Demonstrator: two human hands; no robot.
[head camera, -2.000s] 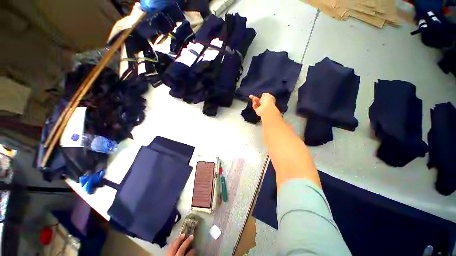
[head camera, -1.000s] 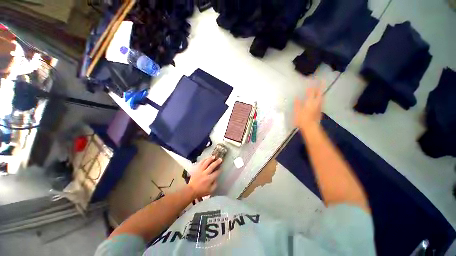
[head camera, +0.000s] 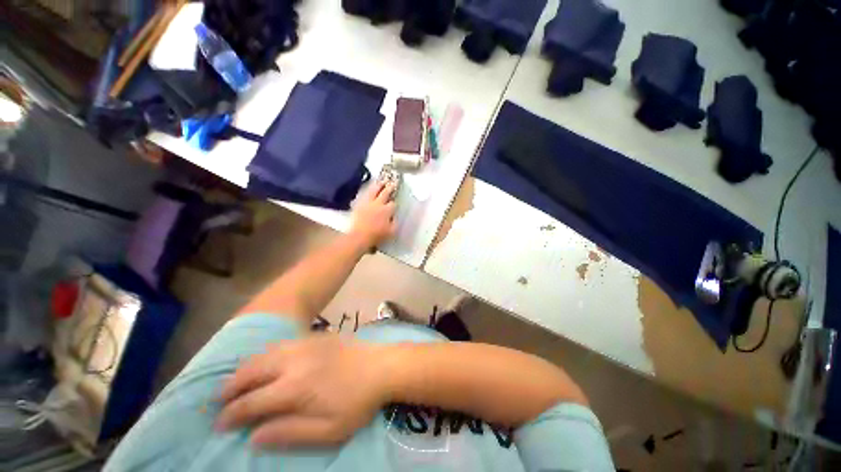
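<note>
My left hand (head camera: 373, 214) is on a small brown-and-silver wrapped weight (head camera: 389, 179) near the table's front edge, with its fingers over the near end. My right hand (head camera: 295, 392) is blurred, fingers spread and empty, laid across my body on the light teal shirt at the left side. Left of the weight lies a squarish stack of navy panels (head camera: 318, 138). Just beyond it stands a brown-topped box (head camera: 408, 129) with green and red pens (head camera: 431, 138) beside it.
A long navy lay (head camera: 599, 194) runs right, with an electric cutter (head camera: 765, 275) and its cord at its far right. Dark cut bundles (head camera: 664, 81) line the far side. A water bottle (head camera: 223, 60) lies at the upper left. Brown paper (head camera: 673, 327) shows along the edge.
My right hand has come back from over the table to my left side. My left hand stays on the weight. The view has swung, bringing the cutter into sight.
</note>
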